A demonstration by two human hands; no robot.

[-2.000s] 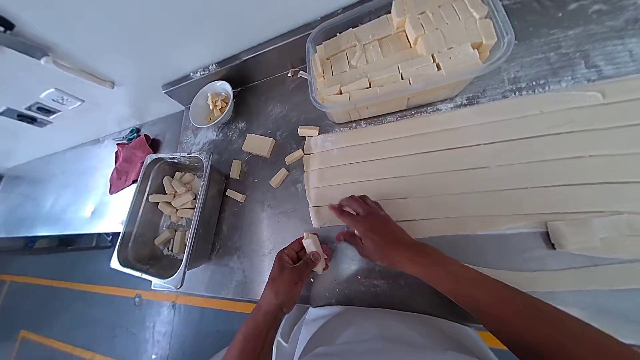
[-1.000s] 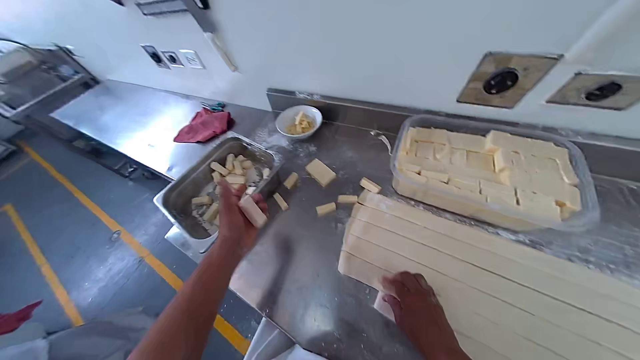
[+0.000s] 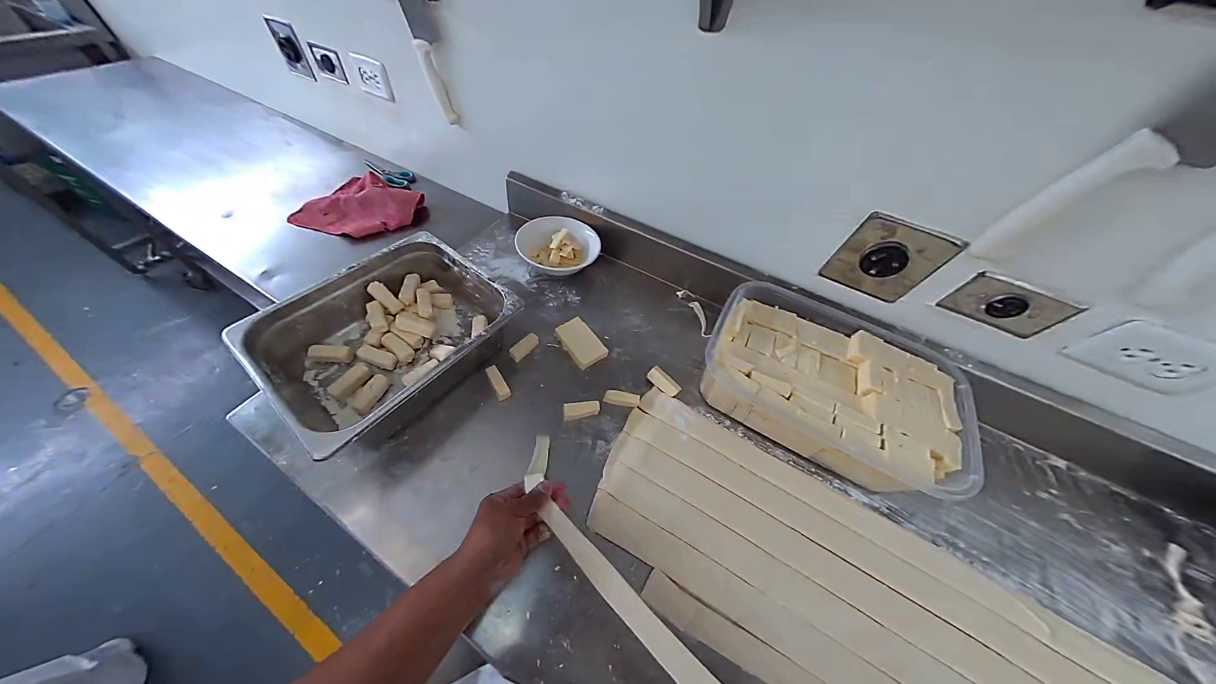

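My left hand (image 3: pixel 518 522) grips the end of a long pale dough strip (image 3: pixel 617 589), which runs down to the lower edge of the view. My right hand is out of view. Beside the held strip, a floured dough sheet cut into long strips (image 3: pixel 760 532) lies on the steel worktop. Several loose cheese sticks (image 3: pixel 580 409) and a thicker cheese block (image 3: pixel 581 342) rest above it. Several dough-wrapped sticks (image 3: pixel 389 332) lie in a steel pan (image 3: pixel 342 440) at left. A clear plastic tub (image 3: pixel 967 418) behind the dough holds pale cut cheese pieces.
A white bowl (image 3: pixel 557 269) with small pale scraps stands near the steel backsplash. On the adjoining steel table lie a red cloth (image 3: pixel 356 207) and scissors (image 3: pixel 391 177). Knives hang on the wall above the sockets (image 3: pixel 883 258). String lies at the right edge.
My left hand has moved from over the pan, where it held a wrapped stick, to the dough strip. My right hand has left the view. The view has shifted.
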